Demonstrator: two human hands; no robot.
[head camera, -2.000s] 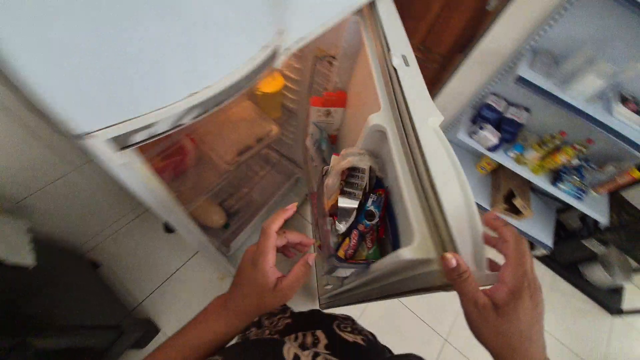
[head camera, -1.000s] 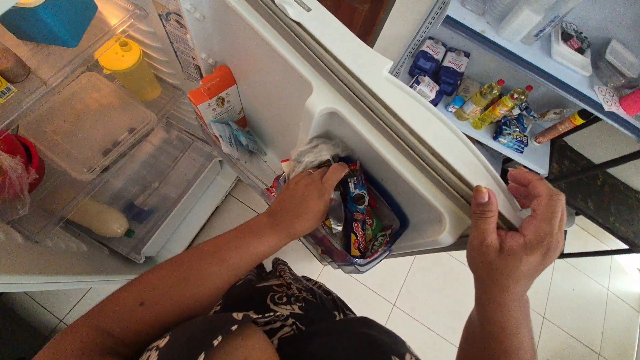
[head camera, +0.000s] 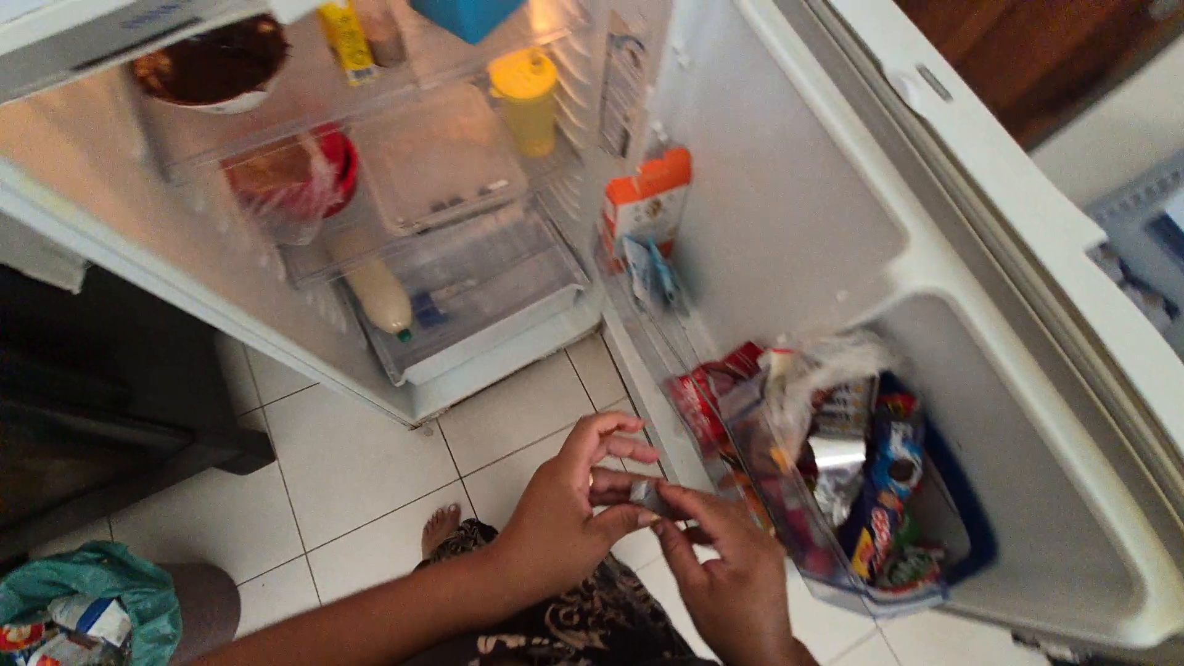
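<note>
My left hand (head camera: 592, 509) and my right hand (head camera: 717, 555) meet at the lower middle, in front of the open refrigerator. Between their fingertips they hold a small silvery wrapped piece (head camera: 646, 497); its exact kind cannot be told. Just right of my hands, the lower bin (head camera: 786, 518) of the refrigerator door holds snack packets, a blue cookie packet (head camera: 897, 453), a silver foil wrapper (head camera: 837, 467) and a crumpled clear plastic bag (head camera: 814, 361). Red packets (head camera: 708, 393) lie at the bin's left. An orange and white carton (head camera: 647, 199) stands farther back on the door.
The refrigerator door (head camera: 814, 231) stands wide open on the right. Inside are a yellow lidded pitcher (head camera: 527, 102), a clear container (head camera: 439, 157), a red bowl (head camera: 324, 176) and a bottle (head camera: 379, 291) in the drawer. A lined trash bin (head camera: 199, 601) stands lower left, below dark furniture (head camera: 120, 407).
My left hand has come out of the door bin, where it was a second ago. My right hand has let go of the door edge and joined it at the small silvery piece.
</note>
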